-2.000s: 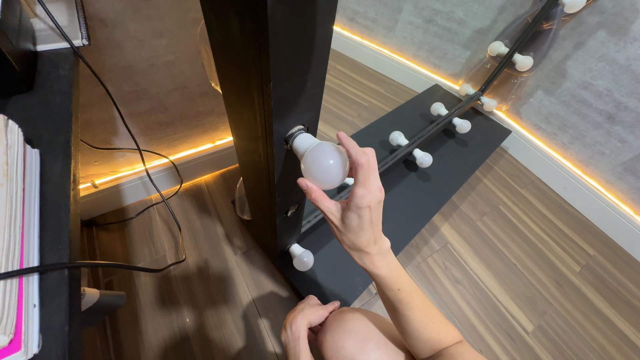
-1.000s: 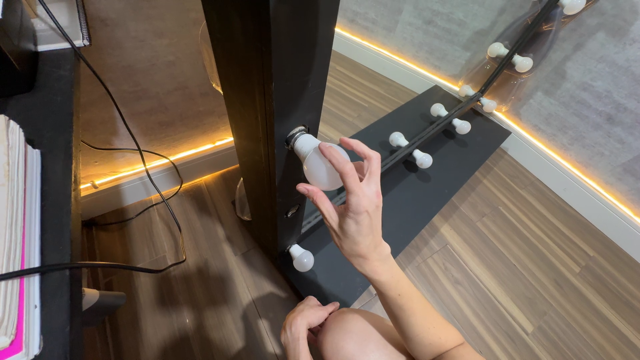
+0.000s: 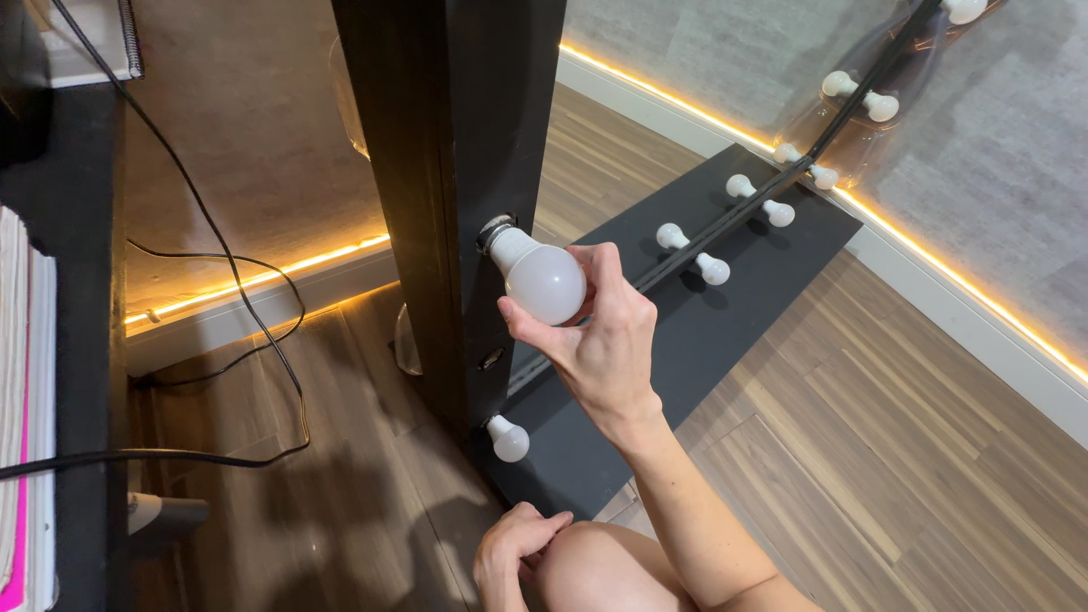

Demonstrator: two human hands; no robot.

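My right hand point(image 3: 608, 336) grips the globe of a white light bulb point(image 3: 544, 280) between thumb and fingers. The bulb's base sits at a round socket point(image 3: 495, 231) in the black frame of a mirror point(image 3: 497, 110); how far it is screwed in cannot be told. Below it on the same frame is an oval hole or socket point(image 3: 491, 358) with no bulb. Another white bulb point(image 3: 508, 439) is fitted near the frame's bottom. My left hand point(image 3: 520, 544) rests against my bent knee, its fingers loosely curled, and nothing shows in it.
Several more bulbs point(image 3: 712, 269) stand along the black lower board point(image 3: 671, 365), doubled in the mirror. A black cable point(image 3: 229, 255) hangs at the left, beside a dark shelf point(image 3: 85, 340) with papers point(image 3: 41, 408). An LED strip point(image 3: 255, 285) glows along the baseboard.
The fingers of my right hand have shifted from across the bulb's front to its right side, uncovering the globe. My left hand has stayed by the knee.
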